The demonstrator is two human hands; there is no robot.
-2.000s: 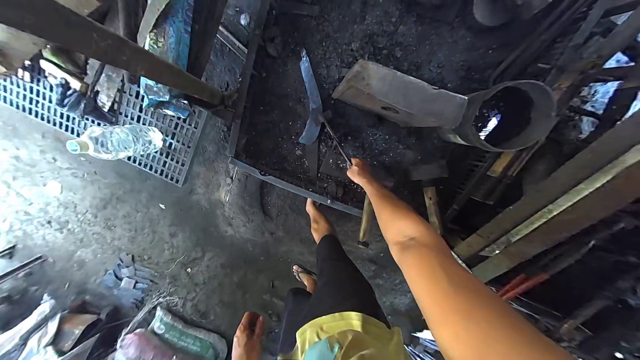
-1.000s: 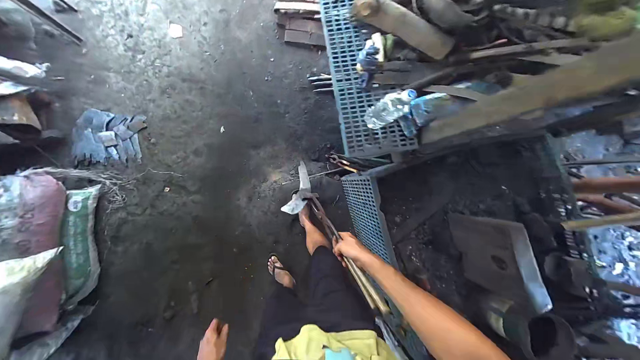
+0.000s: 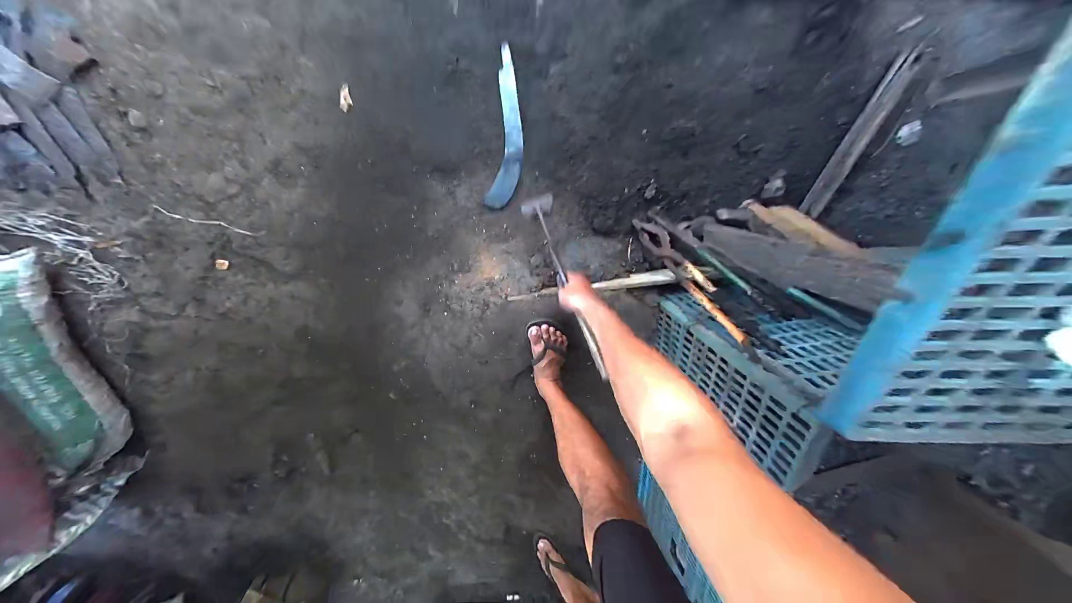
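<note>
My right hand point(image 3: 575, 293) is closed around long metal tongs point(image 3: 551, 247). Their blurred jaws point up and away from me, and the handles run back below my wrist. Just beyond the jaws, a curved metal blade point(image 3: 512, 126) lies on the dark dirt floor, apart from the tongs and with its wide end nearest to them. A pale stick point(image 3: 632, 281) extends across the floor behind my hand. My left hand is out of view.
Grey-blue plastic crates point(image 3: 737, 381) stand at right, topped with wood and other tongs point(image 3: 657, 243). A blue crate edge point(image 3: 946, 243) rises beside them. Metal pieces point(image 3: 50, 109) lie at upper left above a green sack point(image 3: 50, 377). My sandalled foot point(image 3: 548, 347) is below my hand.
The blade, held in the tongs one second ago, now lies on the floor, free of them. My left hand has left the view. The view has turned from the coal-filled bin to the floor.
</note>
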